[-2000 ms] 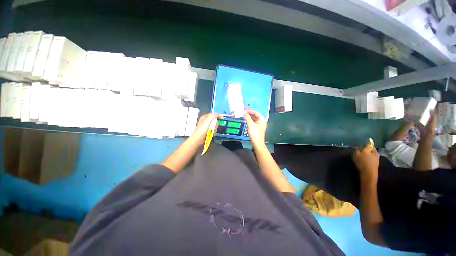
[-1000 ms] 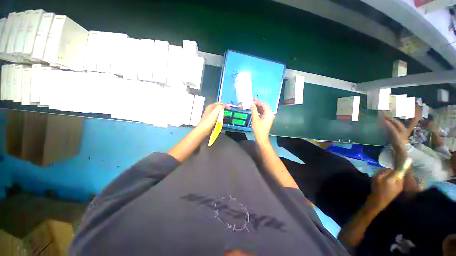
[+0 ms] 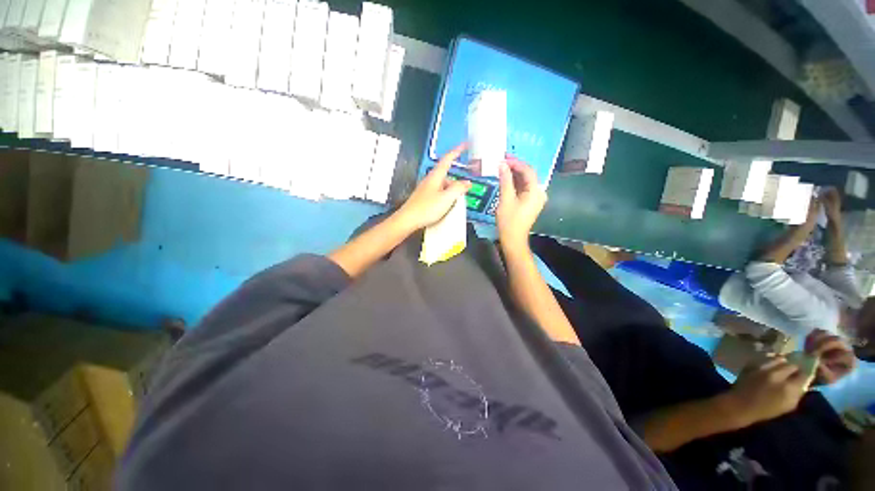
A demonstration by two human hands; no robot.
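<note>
A small white carton [image 3: 487,129] is on the blue platform of the digital scale [image 3: 537,105], near its front edge. The green displays show in part between my hands. My left hand [image 3: 434,199] holds a pad of label sheets [image 3: 444,233], pale with a yellow lower edge, hanging below the palm; its index finger reaches to the carton's lower left. My right hand [image 3: 519,197] has its thumb and fingertips at the carton's lower right corner. I cannot tell if they grip it.
Two long rows of white cartons [image 3: 240,120] stand left of the scale. Another carton [image 3: 588,142] stands just right of it, with more further right [image 3: 686,190]. Two other people are at the right. Brown boxes [image 3: 86,427] are at the lower left.
The label pad has turned from edge-on to show its pale face. My left index finger has stretched out towards the carton. The view has shifted, so the scale sits higher in the picture.
</note>
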